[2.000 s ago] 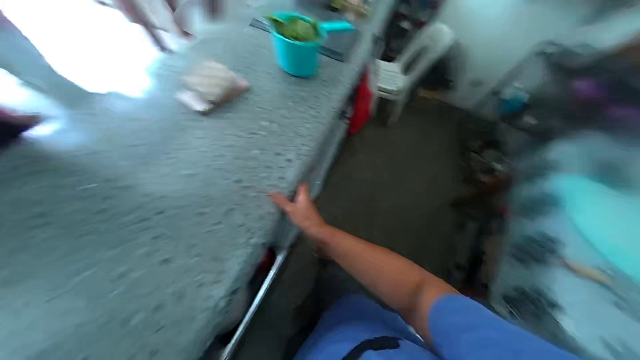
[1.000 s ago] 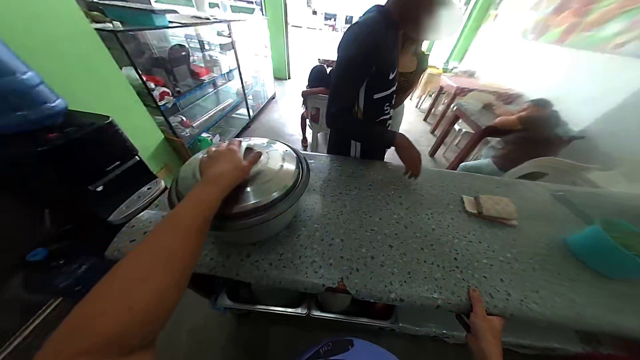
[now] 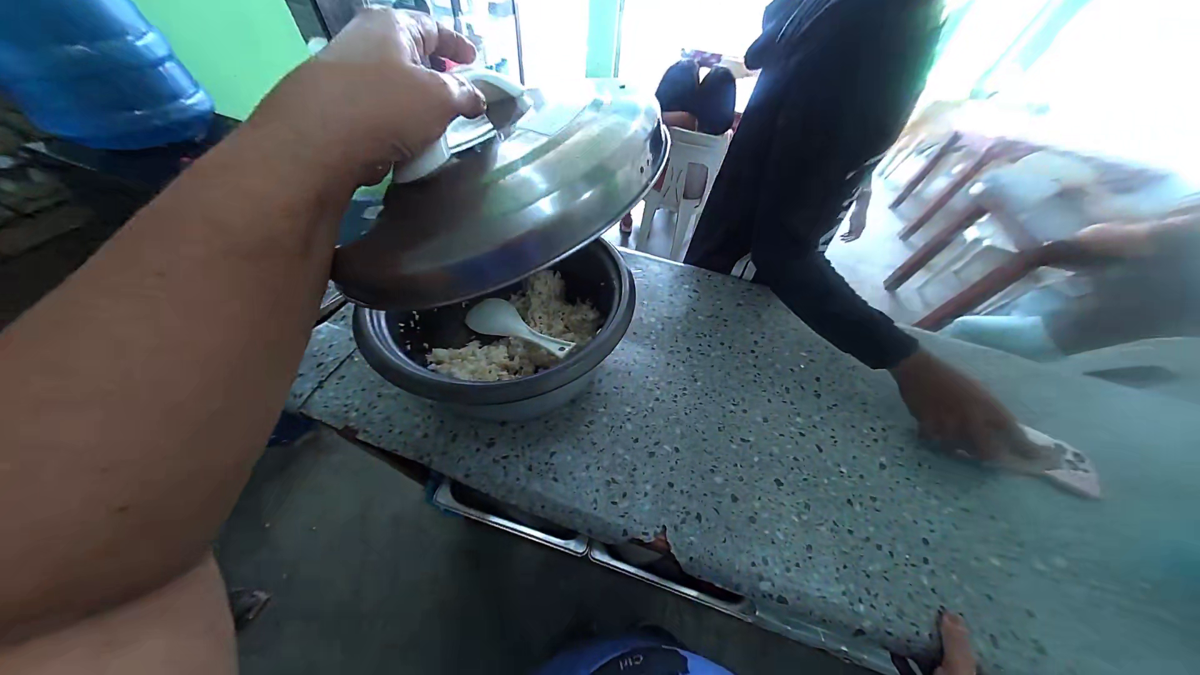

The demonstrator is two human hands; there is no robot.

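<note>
My left hand point(image 3: 398, 89) grips the white handle of a round metal lid point(image 3: 553, 178), holding it tilted above a large pot point(image 3: 502, 403). Beneath the raised lid, cooked rice point(image 3: 553, 314) shows inside the pot, and a white rice paddle point(image 3: 511, 324) lies on it. The pot stands on the speckled stone counter point(image 3: 731, 403), near its left end. At the bottom right, my right hand point(image 3: 954, 647) touches the counter's near edge; only part of it is visible, and it seems to hold nothing.
Across the counter, a person in a dark long-sleeved top has a hand point(image 3: 966, 417) on a folded cloth point(image 3: 1069, 464). Metal trays point(image 3: 581, 544) sit below the near edge. A blue water bottle point(image 3: 103, 70) stands at upper left; a white plastic chair point(image 3: 689, 178) is beyond the counter.
The lid, which lay on the pot a second ago, is now lifted and tilted in my left hand, exposing the rice. The other person's hand has come down onto the folded cloth.
</note>
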